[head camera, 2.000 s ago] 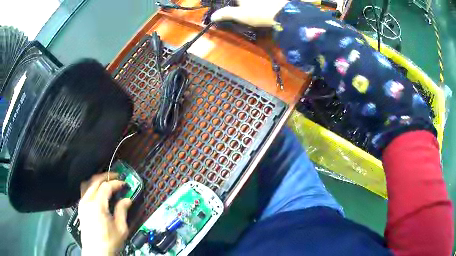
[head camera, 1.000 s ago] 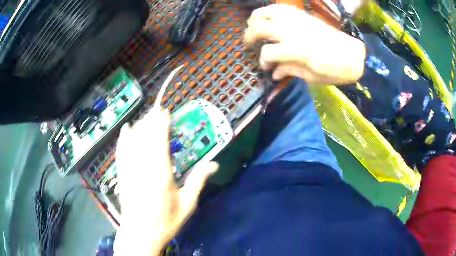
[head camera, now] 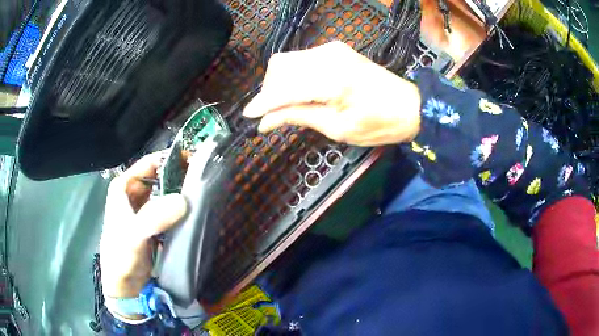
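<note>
My left hand [head camera: 131,223] grips a long dark grey housing half [head camera: 190,230], tilted up on its side with its outer shell towards me. A green circuit board [head camera: 205,126] shows at its upper end, with a thin pale wire curving above it. Most of the board is hidden by the shell and fingers. My right hand [head camera: 338,95] is at the housing's upper end, with thumb and fingers pinched on a black cable [head camera: 244,125] there. The cable's exact join is blurred.
A perforated mat [head camera: 309,174] in a reddish-brown frame lies under the work. A large black hood [head camera: 118,85] is at upper left. Black cable bundles [head camera: 394,33] lie at the top. A yellow-edged bin of cables [head camera: 535,72] is at right, a yellow crate [head camera: 243,315] below.
My left hand has taken hold of a housing half and tilted it up. My right hand has come left, from the mat's right side to the housing's end. The camera view has shifted.
</note>
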